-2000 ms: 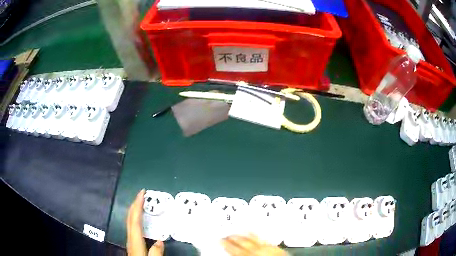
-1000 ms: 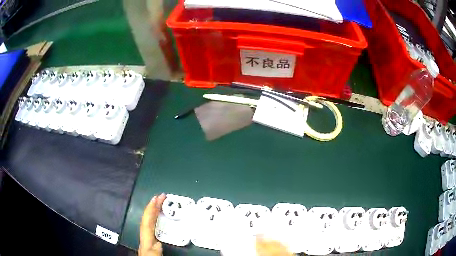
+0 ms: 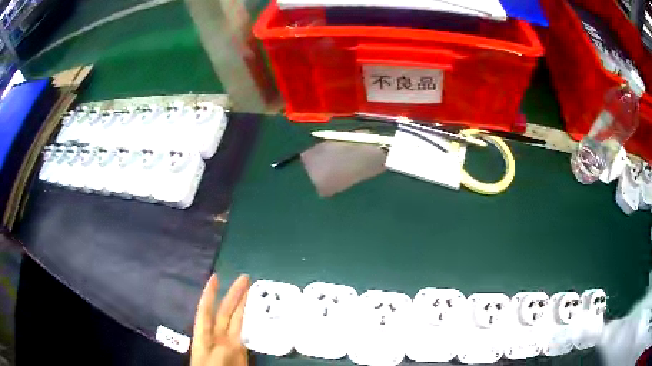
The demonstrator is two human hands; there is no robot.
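Several white plug adapters (image 3: 382, 323) lie side by side in a row near the front of the green mat, their round bases and dark pins facing up. My left hand (image 3: 220, 323) stands at the left end of the row, fingers apart, beside the leftmost adapter (image 3: 271, 319), holding nothing. My right hand is blurred and cut off at the right edge, in what looks like a white glove or cloth (image 3: 630, 332), by the right end of the row. Its fingers cannot be made out.
Two rows of adapters (image 3: 125, 171) stand on the black mat (image 3: 121, 236) at left. A red bin (image 3: 407, 53), grey cloth (image 3: 342, 166), white pad (image 3: 427, 156), yellow tape roll (image 3: 509, 166) and clear bottle (image 3: 608, 136) lie behind. More adapters (image 3: 633, 187) stand at right.
My right hand has moved from the middle of the row to its right end. My left hand's fingers have spread at the left end. The view has shifted, moving the bench items rightward.
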